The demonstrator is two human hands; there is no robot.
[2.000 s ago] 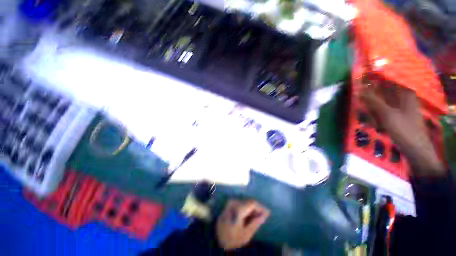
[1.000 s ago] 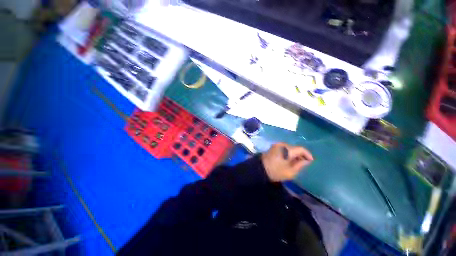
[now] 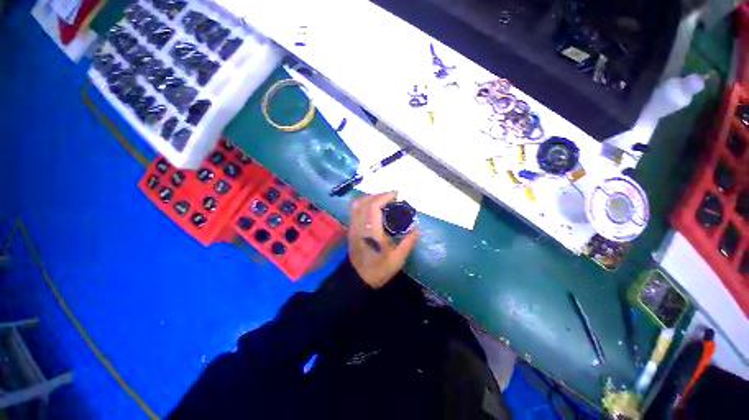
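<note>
My left hand (image 3: 376, 246) is at the near edge of the green mat, its thumb and fingers around a round dark watch (image 3: 400, 217) with a pale rim. A small dark spot or piece shows at the palm; I cannot tell which. My right hand is not in view. A dark pen (image 3: 369, 172) lies on white paper (image 3: 435, 193) just beyond the left hand.
Red trays (image 3: 275, 221) with dark watches sit at left, below a white tray (image 3: 176, 78). Tweezers (image 3: 588, 328), a green-rimmed box (image 3: 659, 297), a wire reel (image 3: 618, 208) and an orange-black screwdriver (image 3: 696, 369) are at right. A yellowish ring (image 3: 288, 105) lies on the mat.
My left hand has moved left onto the dark watch and taken hold of it. My right hand, over the red tray at right two seconds ago, is out of view. The view has shifted.
</note>
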